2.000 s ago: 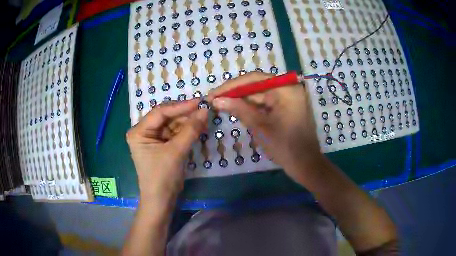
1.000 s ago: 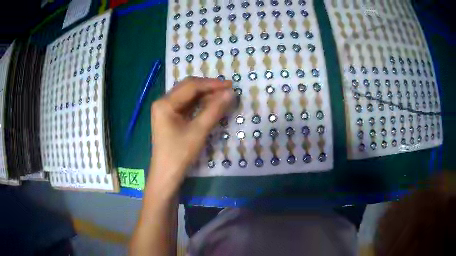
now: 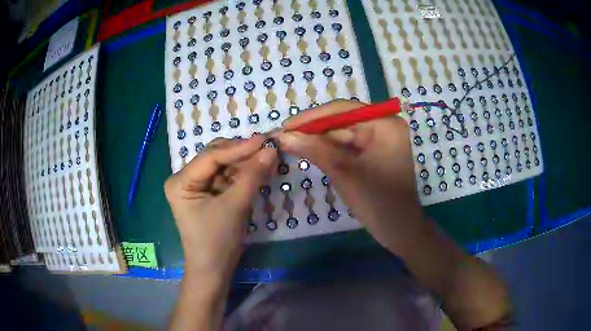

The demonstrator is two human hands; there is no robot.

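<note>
My left hand (image 3: 214, 194) pinches a small round driver (image 3: 269, 145) with a silvery rim between thumb and fingertips, over the centre tray. My right hand (image 3: 369, 161) holds a thick red test probe (image 3: 350, 117). The probe's front end points left, at the driver; the fingers hide its tip, so I cannot tell if it touches. The white centre tray (image 3: 272, 236) holds rows of round drivers among tan pockets, and both hands cover part of it. A thin lead (image 3: 428, 104) runs from the probe's rear over the right tray.
The right tray (image 3: 453, 196) is partly filled. A blue pen (image 3: 144, 155) lies between the centre tray and left tray (image 3: 65, 223). Dark stacked tray edges (image 3: 13, 174) stand at far left. A green label (image 3: 140, 255) is at the front edge, red tape (image 3: 126, 16) at the back.
One second ago only my left hand was over the centre tray. Now my right hand is back over it with the red probe, meeting my left fingertips. The view has shifted, with the trays further left.
</note>
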